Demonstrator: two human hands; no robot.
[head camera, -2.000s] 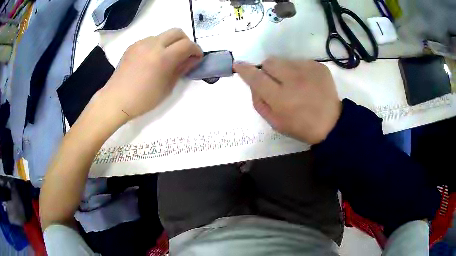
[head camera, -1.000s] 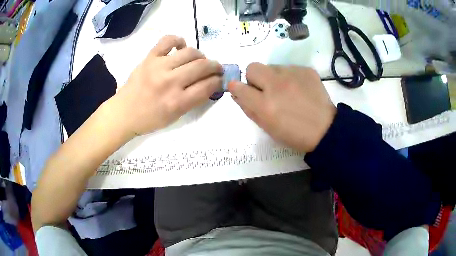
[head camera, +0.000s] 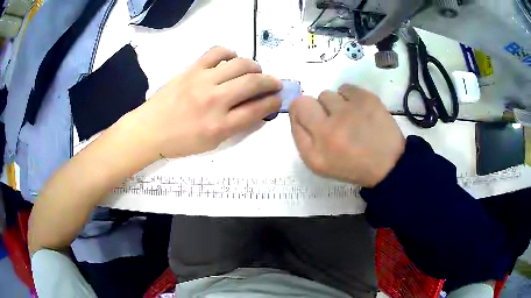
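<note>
A small grey-blue denim piece (head camera: 290, 95) lies on the white table in front of the machine, between my two hands. A dark edge shows under it near the left fingertips. My left hand (head camera: 218, 105) holds its left part, with the fingers laid over it. My right hand (head camera: 348, 132) is curled at its right edge, with thumb and forefinger against the lower right corner. The fingers hide much of the piece, and whether the right fingertips pinch it is hard to see.
A black fabric piece (head camera: 109, 92) lies left of my left hand. A sewn piece (head camera: 166, 11) is behind it, with denim panels (head camera: 49, 134) at far left. The machine head (head camera: 407, 23) is beyond my hands. Scissors (head camera: 431, 87), a white case (head camera: 467, 87) and a dark rectangle (head camera: 499, 148) are right.
The view has shifted, showing more of the machine head. The left fingers now cover more of the denim piece than two seconds ago. The right hand is more curled and stays at its right edge.
</note>
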